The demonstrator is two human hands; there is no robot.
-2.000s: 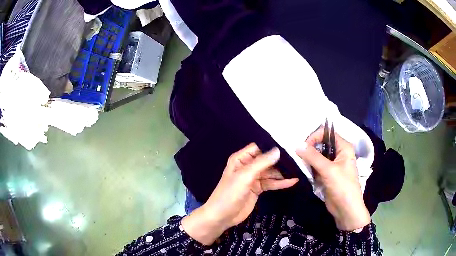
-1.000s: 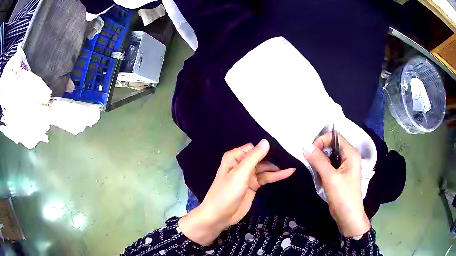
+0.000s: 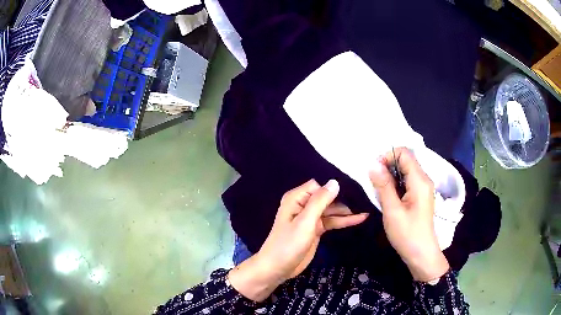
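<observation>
A dark velvet garment [image 3: 264, 129] lies over my lap, with a long white backing piece [image 3: 344, 104] on it. My right hand [image 3: 409, 212] is over the lower right part of the white piece and holds small dark thread snips [image 3: 398, 175], mostly hidden in the fingers. My left hand [image 3: 298, 227] is over the velvet left of the white edge, thumb and index finger together, the other fingers extended. Whether its fingertips pinch the velvet or a thread is too small to tell.
A blue plastic crate [image 3: 126, 67], grey cloth [image 3: 71, 52], white cloth scraps [image 3: 37, 129] and a white-grey box [image 3: 187, 74] are at the upper left. A clear round bin [image 3: 513, 147] with white scrap stands at the right. A wooden drawer [image 3: 549, 71] is at the upper right.
My right hand has moved slightly left and up, and the snips have turned so that less of them shows. My left hand has shifted only a little. The white piece sits slightly lower in view.
</observation>
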